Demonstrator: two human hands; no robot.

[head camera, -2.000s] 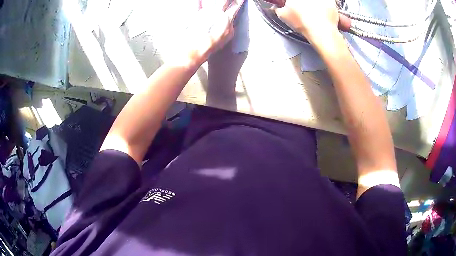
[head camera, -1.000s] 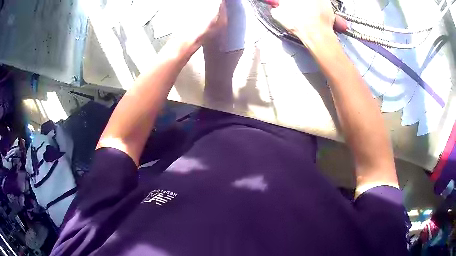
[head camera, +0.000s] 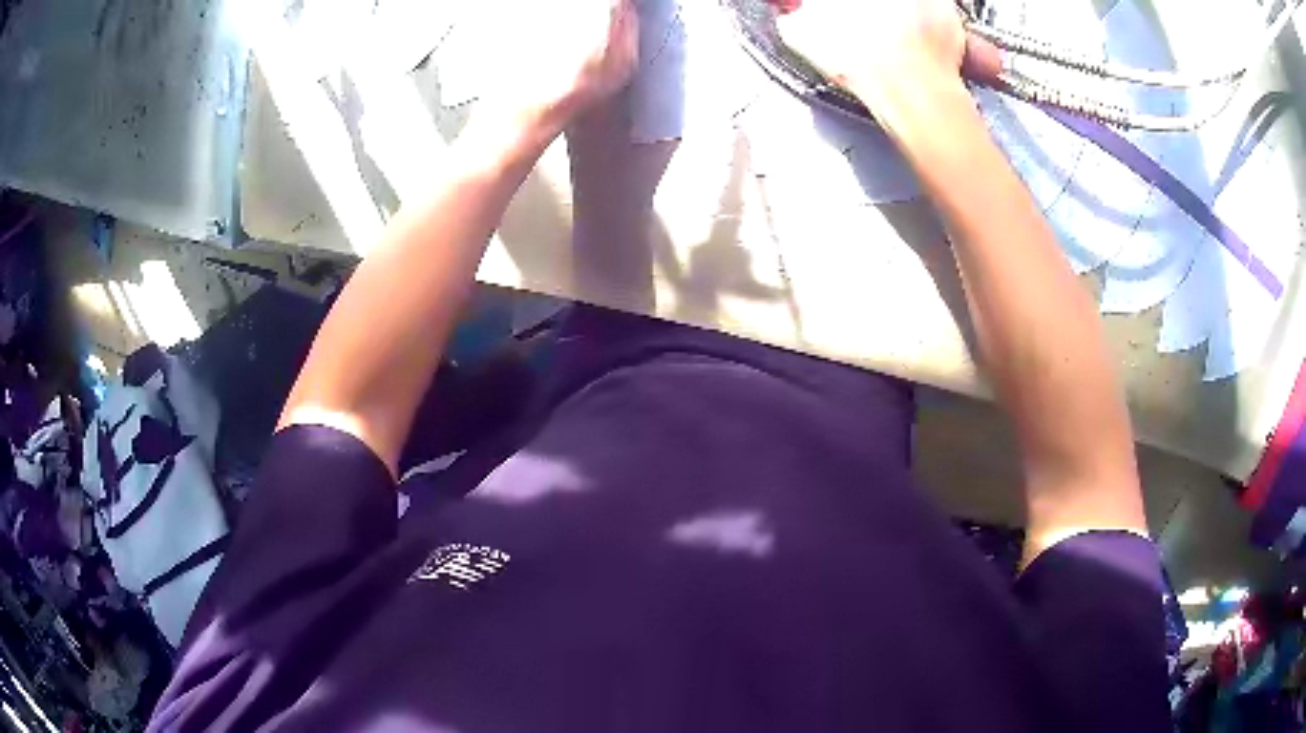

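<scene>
My right hand [head camera: 877, 43] is at the top edge, partly cut off, closed around the red-brown handle of the steam iron [head camera: 781, 60]. The iron's metal edge shows left of the hand. My left hand [head camera: 590, 55] is at the top edge left of the iron, overexposed and cut off; its fingers lie beside a pale grey fabric panel [head camera: 658, 86]. Whether it grips the panel cannot be seen. Overlapped pale panels [head camera: 1146, 236] lie right of my right forearm, with a purple strip [head camera: 1167, 198] across them.
The ribbed iron hose [head camera: 1096, 89] trails right from the iron. The beige table [head camera: 845, 308] has a grey-green surface [head camera: 115, 108] at its left. A red edging [head camera: 1279, 444] is at the far right. Fabric heaps [head camera: 151, 501] lie below the table at left and lower right.
Since two seconds ago the view has shifted slightly. My left hand has moved a little left, away from the iron. My right hand stays on the iron.
</scene>
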